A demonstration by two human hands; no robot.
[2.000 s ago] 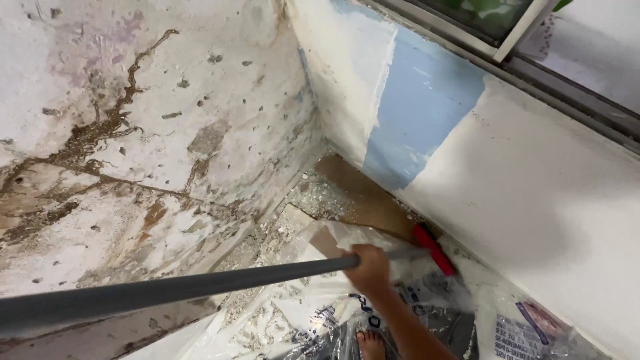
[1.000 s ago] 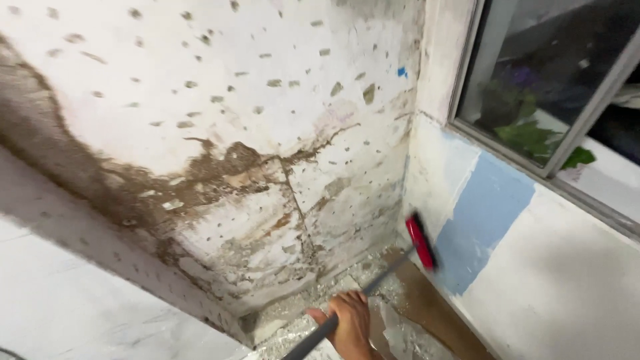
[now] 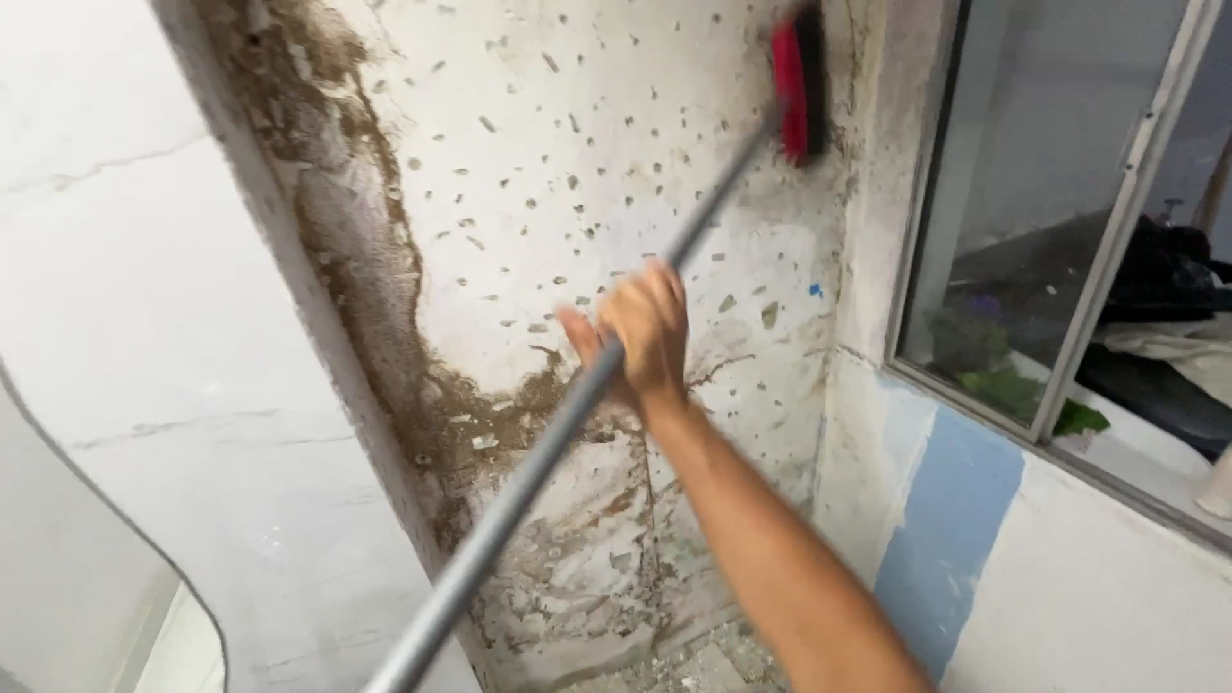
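My right hand (image 3: 640, 332) is wrapped around the grey pole of a broom (image 3: 520, 491), with the thumb on the pole's left side. The pole slants from the bottom edge up to the red broom head (image 3: 789, 91), whose dark bristles face right. The slightly blurred head is high up near the corner of the pitted, stained wall (image 3: 539, 192); whether it touches the wall I cannot tell. My left hand is out of view.
A sliding window (image 3: 1039, 212) with a metal frame is at the right, above a wall with a blue painted strip (image 3: 953, 529). At the left stands a white marbled panel (image 3: 192, 385). Rubble (image 3: 712, 664) lies on the floor below.
The broom head has gone from low by the floor, past the blue strip, to high on the wall near the corner. The view has tilted up.
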